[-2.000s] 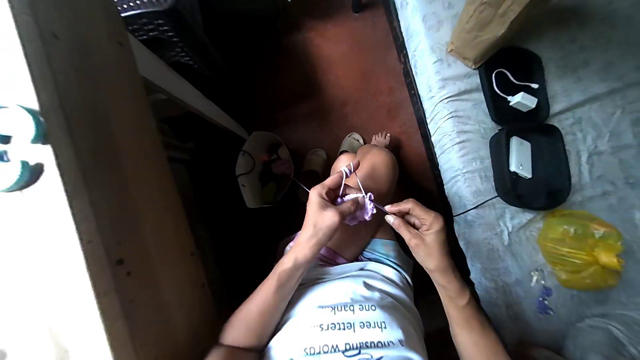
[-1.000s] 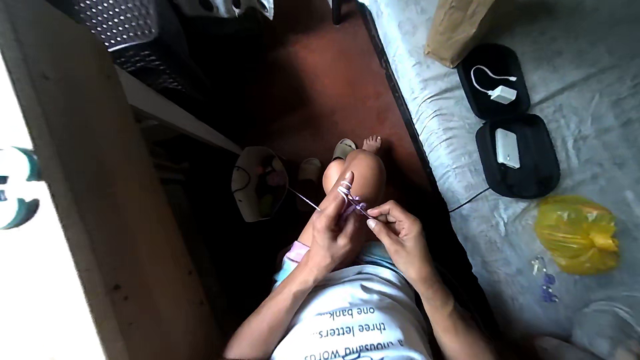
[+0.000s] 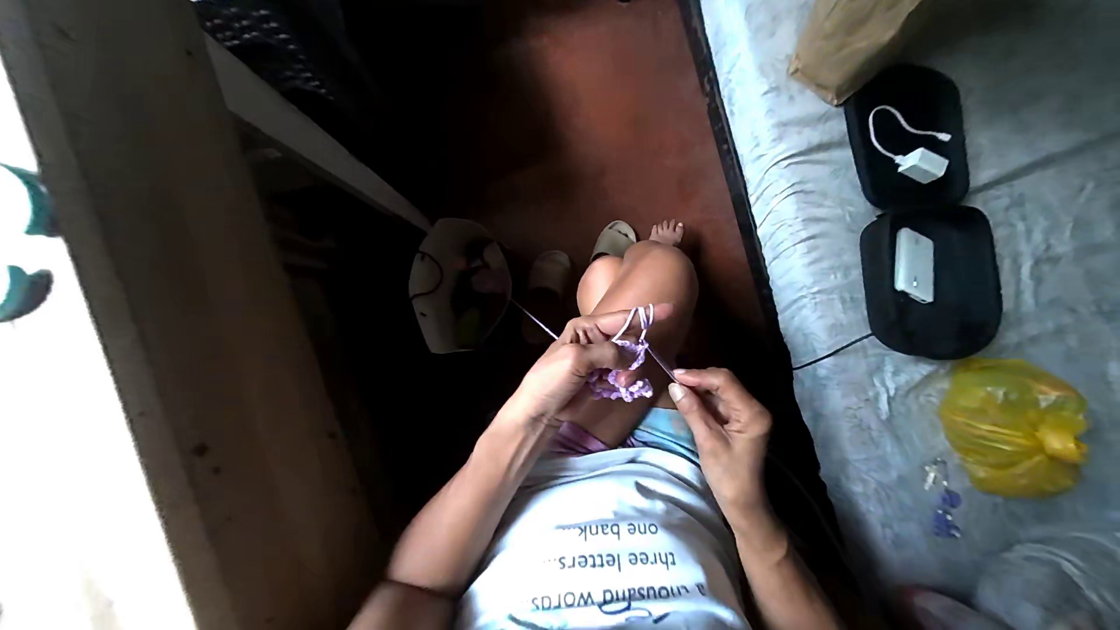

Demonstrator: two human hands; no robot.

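My left hand (image 3: 569,372) pinches a small piece of purple and white crochet (image 3: 623,385) above my lap, with yarn looped around its raised index finger. A thin crochet hook (image 3: 662,362) is held between the thumb and fingers of my right hand (image 3: 722,411), and its tip meets the loops at the top edge of the crochet piece. From my left hand a strand of yarn (image 3: 535,320) runs to a light-coloured container (image 3: 459,289) at the left, which holds items too dark to make out.
On the grey sheet-covered surface (image 3: 814,219) at right lie an open black case (image 3: 980,289) with a white device and a cabled adapter, a brown paper bag (image 3: 853,44), a knotted yellow plastic bag (image 3: 1006,429) and small purple trinkets (image 3: 947,514). Slippers (image 3: 549,273) rest on the red floor.
My left index finger has straightened to the right, and more of the crochet piece shows below my left fingers than a second ago. The hook stays in my right hand.
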